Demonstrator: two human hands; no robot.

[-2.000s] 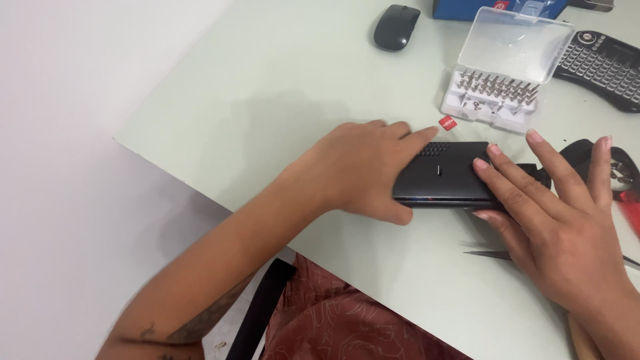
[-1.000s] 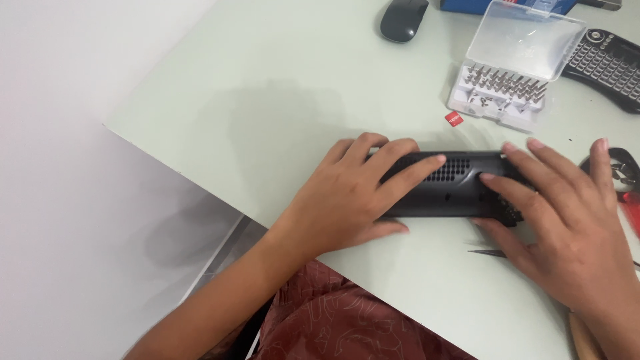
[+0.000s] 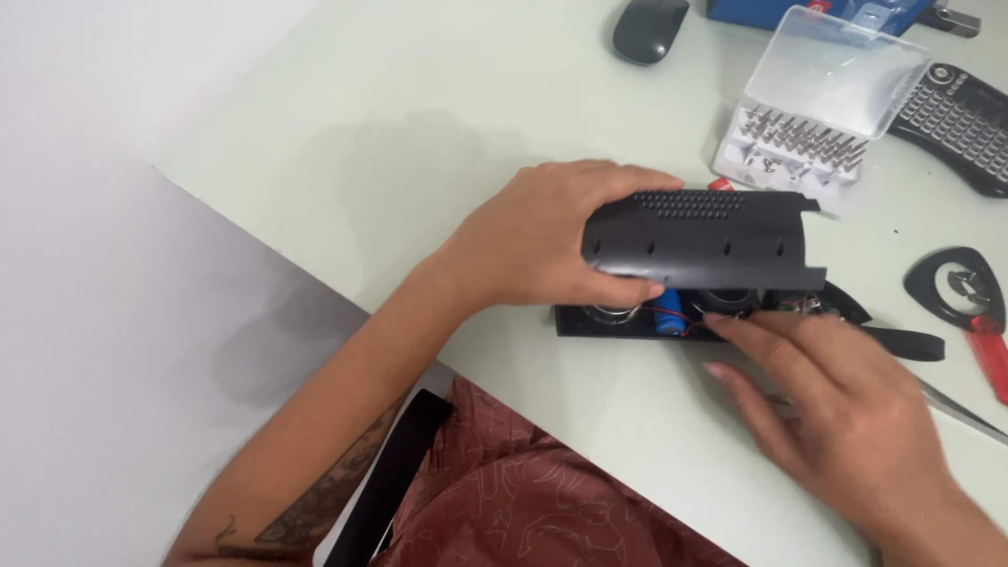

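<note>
My left hand grips the left end of a curved black plastic cover with a perforated grille, holding it raised over the other half of the black housing. Inside that housing show a blue cylindrical battery cell, thin red wires, round speaker parts and, at the right, a bit of circuit board. My right hand is at the housing's front edge, index fingertip by the wires, thumb apart; it grips nothing that I can see. A black strap extends from the right end.
Behind the cover stands an open clear case of screwdriver bits, a small red piece beside it. A black mini keyboard, a black mouse and a blue box lie farther back. At right are a black ring-shaped tray, a red tool and metal tweezers.
The black housing was closed up between both hands; now my left hand has lifted the cover off the lower half, showing the battery and wires. My right hand has moved down to the front edge.
</note>
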